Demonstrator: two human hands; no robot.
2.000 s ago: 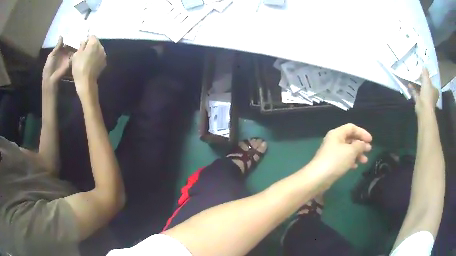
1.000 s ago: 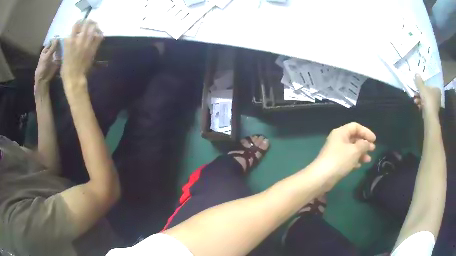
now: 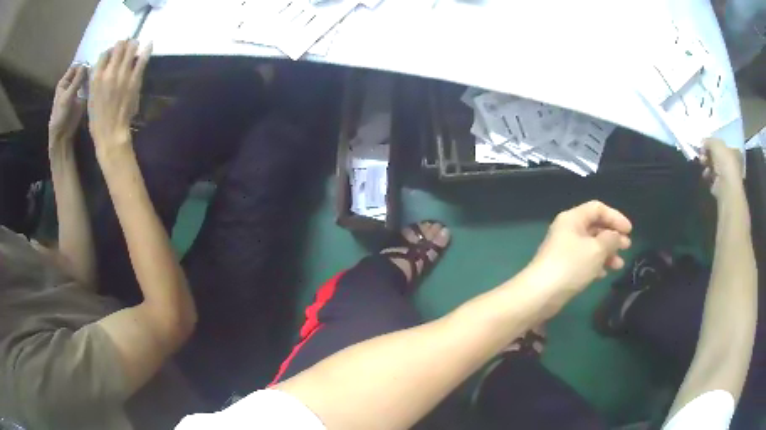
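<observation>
Unfolded leaflets (image 3: pixel 677 70), white sheets with short dark bars, lie fanned on the table at the far right. My right hand (image 3: pixel 721 168) is at their near corner by the table edge, fingers bent around the sheet edges. How many sheets it pinches is hidden. My left hand (image 3: pixel 588 242) is in the air over the floor, below the basket, with fingers loosely curled, a gap to the thumb and nothing in it. A pile of folded leaflets (image 3: pixel 537 133) lies overlapping in the dark basket (image 3: pixel 495 175) under the table edge.
The white table (image 3: pixel 470 50) curves across the top, with scattered leaflets (image 3: pixel 294 25) at left. A brown-edged box (image 3: pixel 340 189) holds papers. A neighbour's hands (image 3: pixel 113 97) are at the left table edge. Sandalled feet (image 3: pixel 427 239) are on the green floor.
My right hand has shifted slightly down and right along the leaflets' edge. My left hand has barely moved. The neighbour's hands have moved left, and their near hand has opened out.
</observation>
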